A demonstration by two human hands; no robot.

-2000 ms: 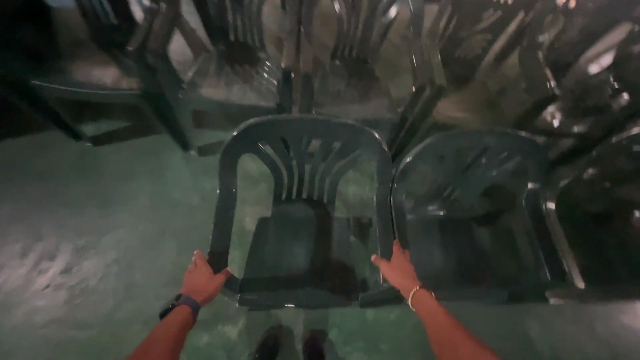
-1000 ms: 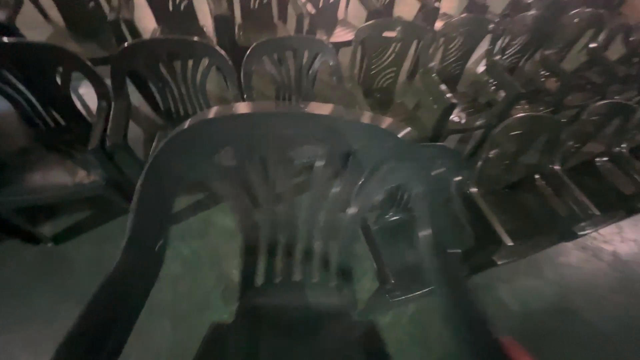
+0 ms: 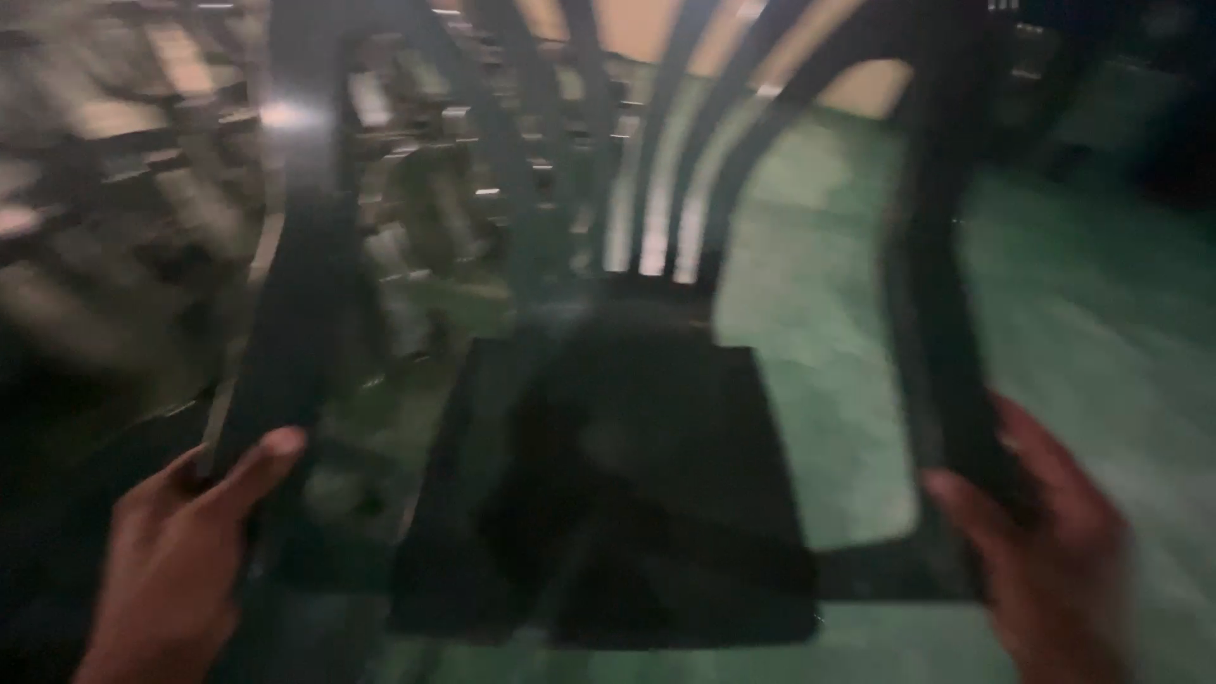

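A dark green plastic armchair (image 3: 608, 494) fills the middle of the head view, its slatted back at the top and its seat toward me. On the left, my left hand (image 3: 180, 560) grips the front of one armrest, thumb on top. My right hand (image 3: 1045, 532) is closed around the opposite armrest. Motion blur softens the picture, and the chair's legs cannot be made out.
Many blurred chairs (image 3: 161, 218) crowd the left side beyond the held chair. Green floor (image 3: 1092, 332) shows on the right and through the gaps of the chair. The upper right corner is too dark to read.
The chair, low beside another chair two seconds ago, now looms close in both hands. The view has swung, so the other chairs now lie mostly on the left.
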